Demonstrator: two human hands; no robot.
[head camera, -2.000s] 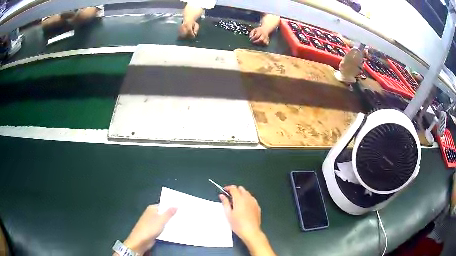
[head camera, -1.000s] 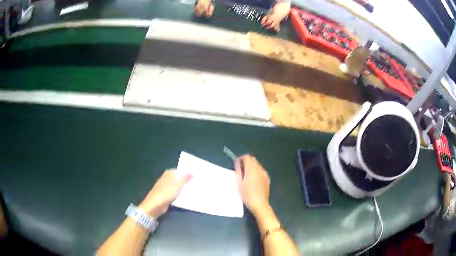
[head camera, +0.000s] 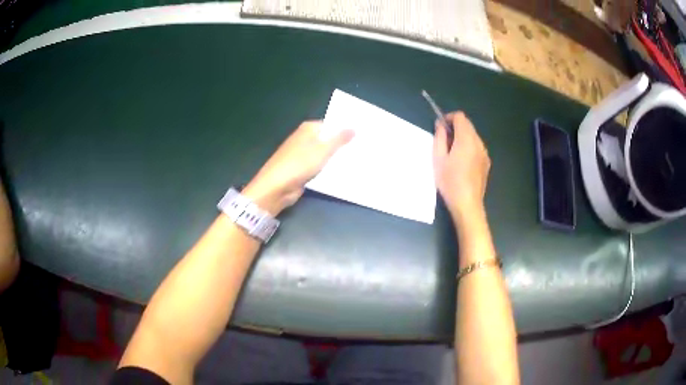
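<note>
A white paper sheet (head camera: 380, 158) lies tilted over the dark green mat (head camera: 150, 135) between my hands. My left hand (head camera: 301, 162) grips its left edge, thumb on top. My right hand (head camera: 460, 162) is at its right edge and holds thin silver tweezers (head camera: 435, 107), tip pointing up and left, beyond the sheet's upper right. Whether my right fingers also grip the sheet is hard to tell. A light wristwatch (head camera: 248, 214) is on my left wrist, a thin bracelet (head camera: 479, 266) on my right.
A smartphone (head camera: 555, 174) lies right of my right hand, beside the white fan (head camera: 602, 150) with its cable (head camera: 631, 278). The white board (head camera: 391, 21) and stained wooden board (head camera: 553, 56) are at the far side. A red stool (head camera: 635, 344) is below the bench edge.
The view has tilted down and shifted, so the hands, sheet, phone and fan appear higher and further right. Both hands keep their places on or beside the sheet, tweezers still in the right.
</note>
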